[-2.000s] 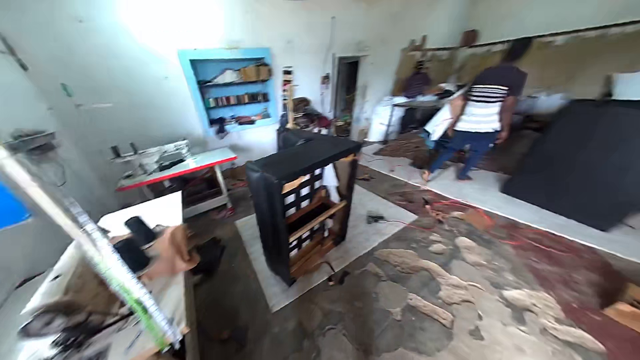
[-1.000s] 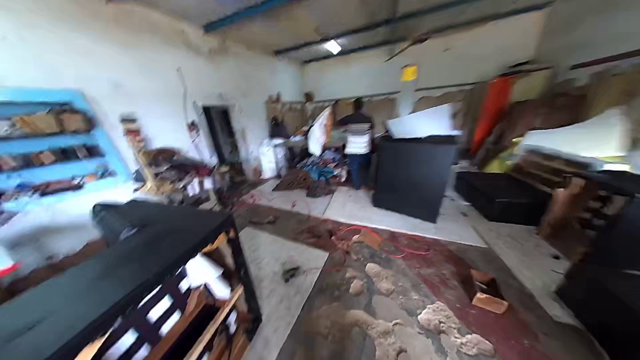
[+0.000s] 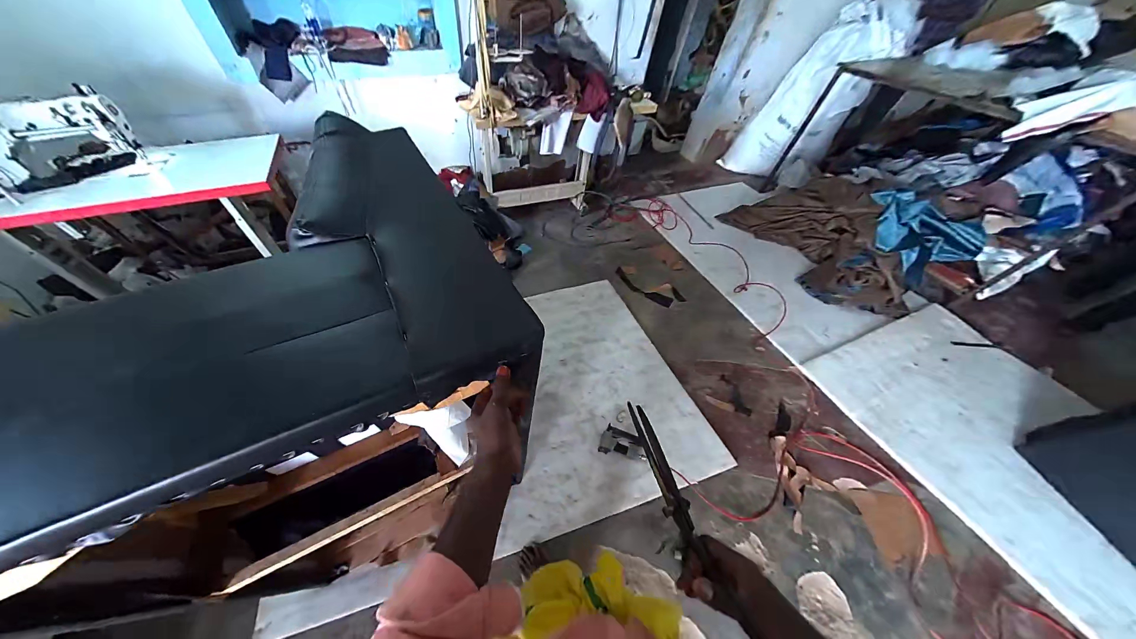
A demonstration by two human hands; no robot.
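Note:
A sofa frame covered in black leather-like material (image 3: 293,311) lies at the left, its open wooden underside (image 3: 355,524) facing me. My left hand (image 3: 500,426) is at the near right corner of the cover, fingers on its edge, beside a piece of white material (image 3: 444,429). Whether the fingers pinch the edge, I cannot tell. In my right hand (image 3: 723,572) is a pair of long dark scissors (image 3: 661,475), blades pointing up and slightly parted, over the floor. A staple gun (image 3: 621,441) appears to lie on the pale sheet just left of the blades.
Pale sheets (image 3: 603,355) cover parts of the floor. A red hose (image 3: 887,461) winds across the right side among scraps. Behind the sofa stands a sewing machine (image 3: 67,133) on a red-edged table (image 3: 204,169). Heaped fabric (image 3: 932,222) lies at the upper right.
The view has swung back and down to the black sofa frame, now much nearer. My hands and the scissors have come into view; neither earlier frame shows them.

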